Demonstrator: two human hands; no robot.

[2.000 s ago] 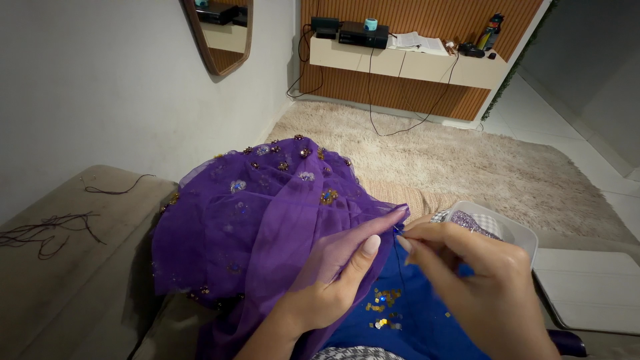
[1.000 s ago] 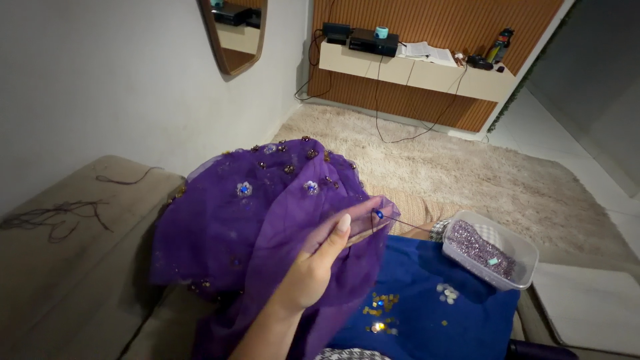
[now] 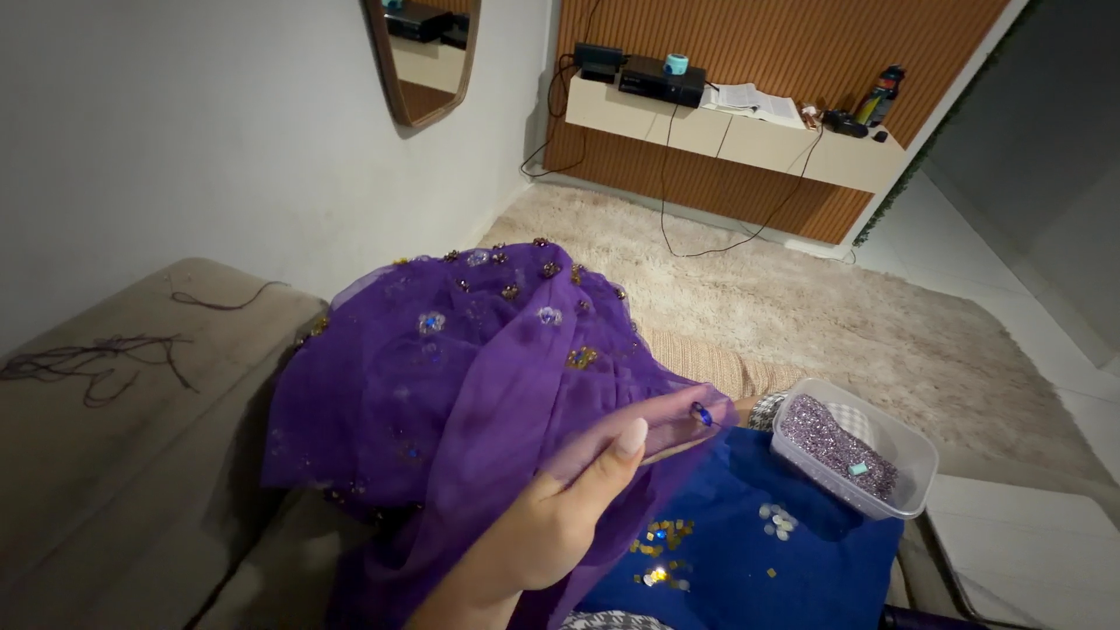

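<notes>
My left hand (image 3: pixel 560 525) holds sheer purple fabric (image 3: pixel 490 385), its fingers under the cloth and its thumb on top. A blue stone (image 3: pixel 702 414) sits on the fabric near the fingertips. Beaded flower shapes (image 3: pixel 431 323) dot the purple cloth. On a blue cloth (image 3: pixel 744 490) lie gold square sequins (image 3: pixel 669 531) and clear round pieces (image 3: pixel 777 521). A clear plastic container (image 3: pixel 910 472) holds small purple beads (image 3: pixel 831 446) and a light turquoise piece (image 3: pixel 857 469). My right hand is out of view.
Loose dark threads (image 3: pixel 105 354) lie on the sofa armrest (image 3: pixel 219 289) at left. A flat pale case (image 3: pixel 1024 542) is at the right. Beyond the shaggy rug (image 3: pixel 840 306), a wall shelf (image 3: pixel 700 131) bears an open book (image 3: pixel 752 103), a black box and a bottle, with cables hanging below.
My right hand, beside the left at the blue stone two seconds ago, has left the view. My left hand still holds the purple fabric. The container and clear pieces it partly covered now show.
</notes>
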